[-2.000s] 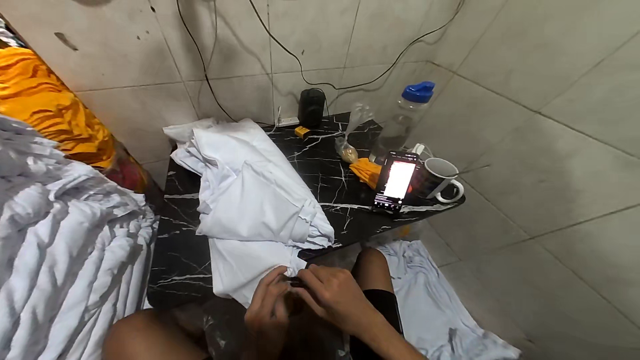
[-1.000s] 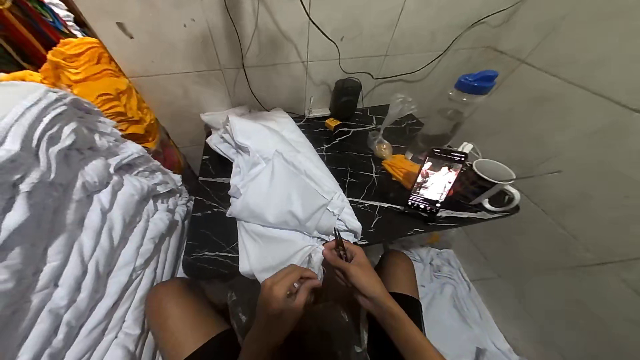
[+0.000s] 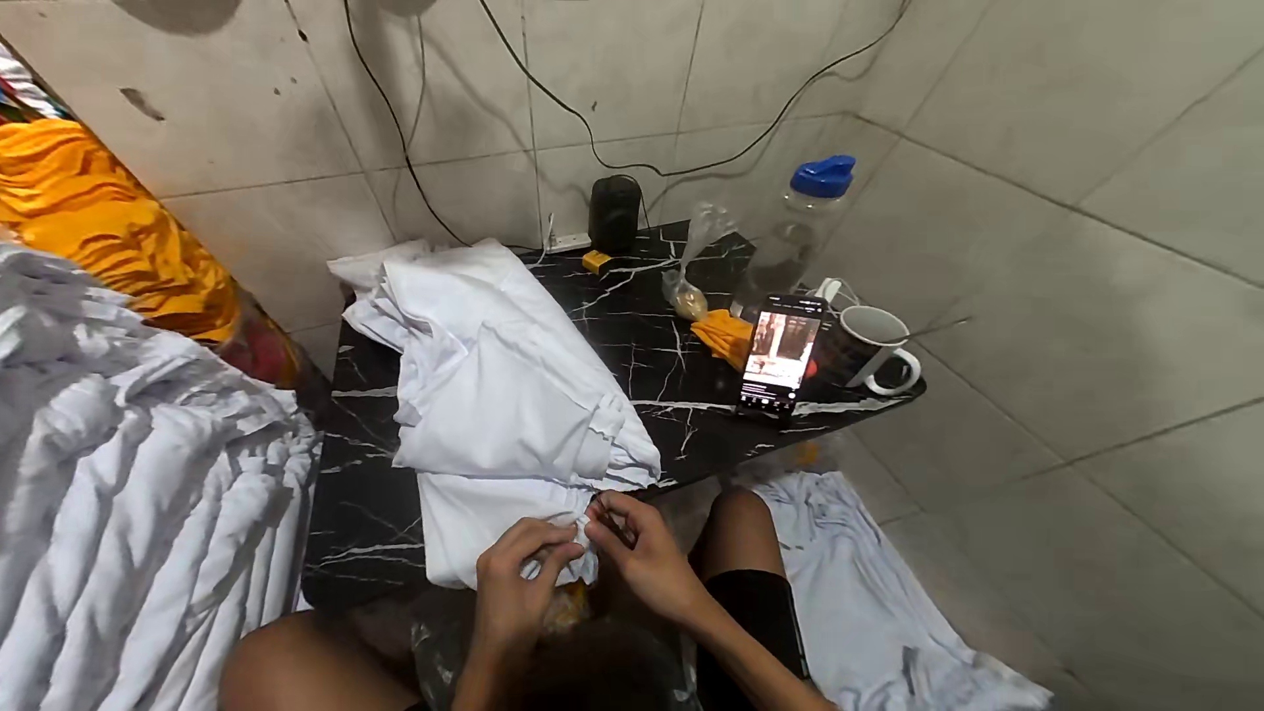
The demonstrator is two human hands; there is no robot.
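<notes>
White garments [image 3: 494,385] lie folded on a black marble-patterned table [image 3: 360,513], with gathered edges toward its front. My left hand [image 3: 523,568] pinches the gathered edge of the lower white garment between thumb and fingers. Close beside it on the right, my right hand [image 3: 637,553] also grips that edge with its fingertips. Something small and dark shows at the right fingertips, too small to name. Below the hands, between my knees, is a clear plastic bag [image 3: 563,607], partly hidden by the forearms.
A lit phone [image 3: 780,355] leans by a mug [image 3: 869,346], an orange cloth [image 3: 724,338] and a blue-capped bottle [image 3: 790,247]. Behind are a black device [image 3: 614,212] and a yellow box [image 3: 596,262]. White cloth is heaped at left [image 3: 138,494]; more lies on the floor [image 3: 859,583].
A second ago my right hand held a dark slim tool upright and my hands were apart; now they are together at the garment's edge. The phone's picture has changed.
</notes>
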